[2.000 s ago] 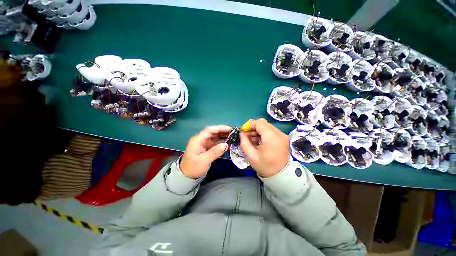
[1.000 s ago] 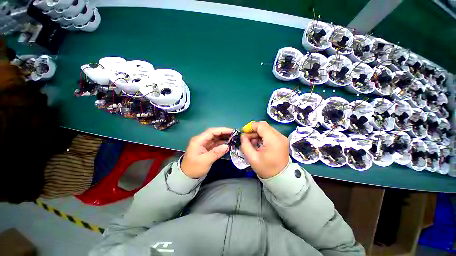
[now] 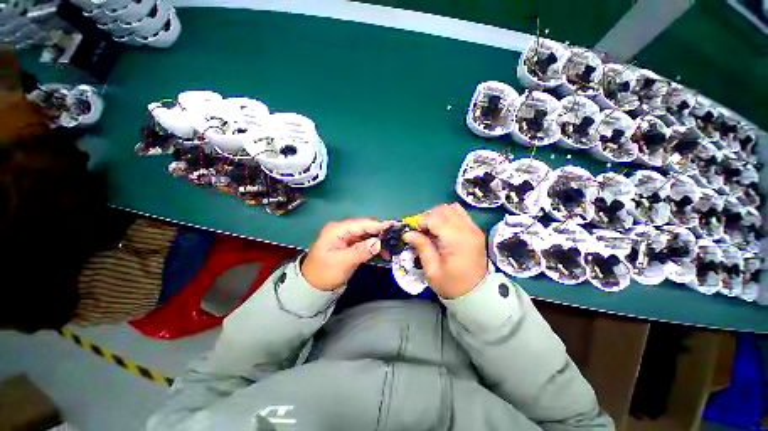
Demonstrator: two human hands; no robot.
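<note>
A small dark circuit board (image 3: 393,239) is held between my two hands at the bench's near edge. My left hand (image 3: 341,252) pinches its left side between thumb and fingers. My right hand (image 3: 453,252) is at its right side, with a small yellow tool or finger cot (image 3: 413,221) at the fingertips; which one I cannot tell. A white housing shell (image 3: 410,276) hangs just below the board, partly hidden by my right hand. Fine wiring between board and shell is too small to make out.
White housings with boards inside (image 3: 568,194) stand in rows at right. Overlapping housings (image 3: 288,150) with boards hanging out lie at left on the green bench (image 3: 379,101). A neighbouring person in brown is at far left. A red stool (image 3: 198,290) and a cardboard box (image 3: 619,370) are below.
My right fingers and the yellow piece have shifted slightly left over the board, and the yellow piece now lies flatter. The bench items have shifted slightly right in view.
</note>
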